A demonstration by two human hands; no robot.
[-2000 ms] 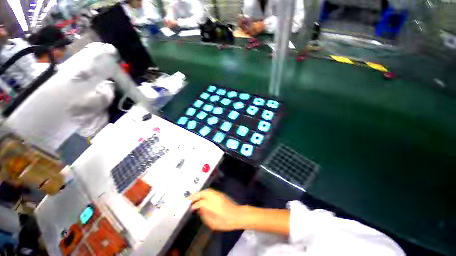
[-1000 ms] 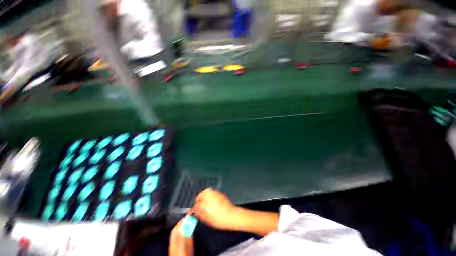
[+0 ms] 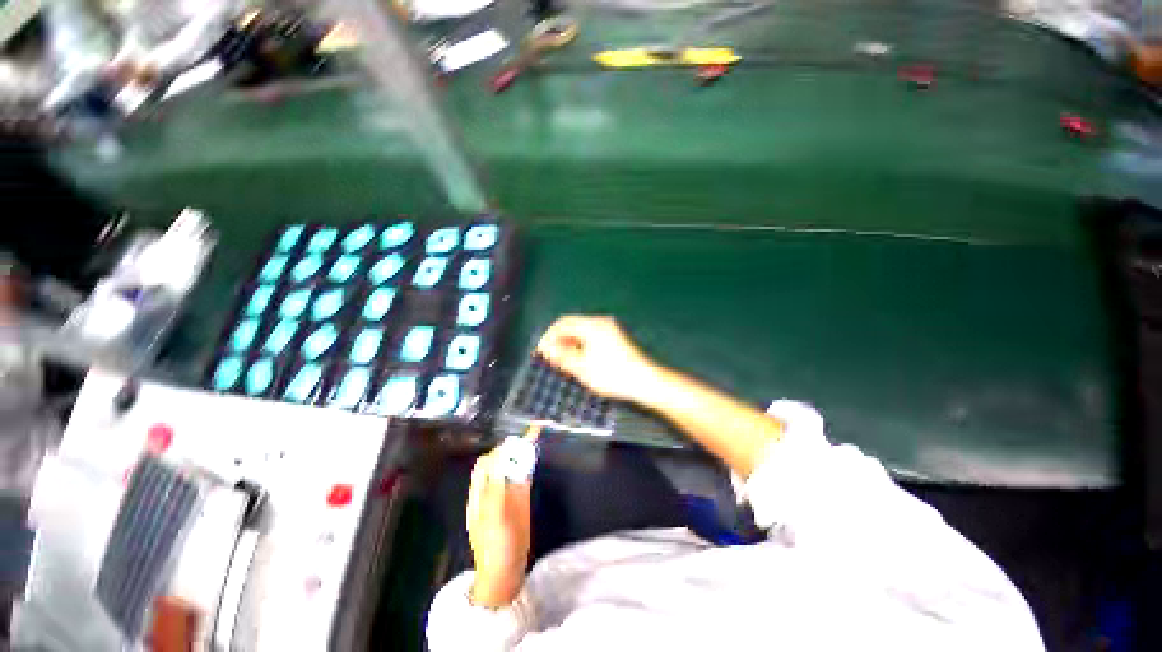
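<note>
My left hand point(image 3: 500, 512) is low in the middle, in front of the bench edge, and holds a small pale housing point(image 3: 516, 460) at its fingertips. My right hand point(image 3: 594, 358) is over the far part of a dotted sheet point(image 3: 557, 399) on the green bench, fingers bent down at it. Whether its fingertips grip a piece cannot be told. A black tray point(image 3: 500, 283) with rows of teal housings point(image 3: 379, 303) lies left of the sheet.
The white machine table point(image 3: 300, 441) with red knobs point(image 3: 340, 494) and a second dotted sheet point(image 3: 149, 525) is at lower left. An orange-red block point(image 3: 173, 624) is at its near edge. Crumpled clear bags point(image 3: 147, 280) lie left of the tray. A blurred post point(image 3: 410, 102) rises behind the tray.
My right hand has moved from beside my left hand up onto the dotted sheet. My left hand still holds the housing, and more of it shows. The view has shifted, showing more machine table.
</note>
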